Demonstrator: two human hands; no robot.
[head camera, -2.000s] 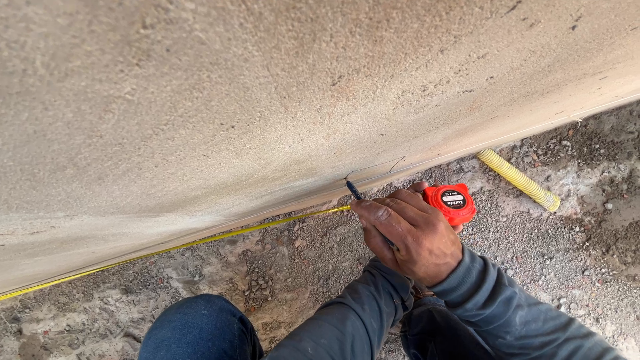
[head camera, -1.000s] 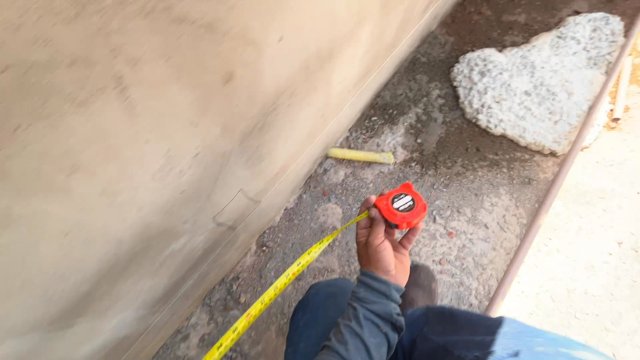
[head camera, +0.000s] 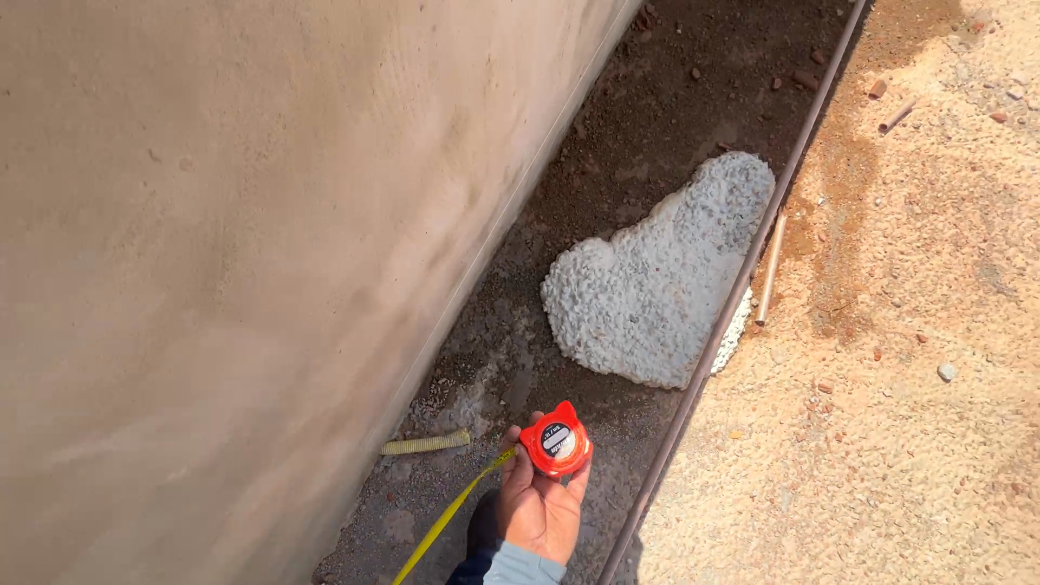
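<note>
My left hand (head camera: 540, 508), palm up at the lower middle of the head view, grips a red tape measure case (head camera: 557, 439) with a black label bearing writing. Its yellow blade (head camera: 443, 522) comes out of the case's left side and runs down and left past the bottom edge. Part of the fingers is hidden behind the case. My right hand is out of view.
A plastered wall (head camera: 244, 244) fills the left side. A yellow corrugated hose piece (head camera: 426, 444) lies at its foot. A rough whitish slab (head camera: 650, 284) lies ahead, under a long brown pipe (head camera: 735, 292). Short pipe pieces (head camera: 771, 270) lie on sandy ground at right.
Two seconds ago my right hand held a pen at the wall beside the tape case; it has left the view. My left hand has kept hold of the case. The view has swung widely.
</note>
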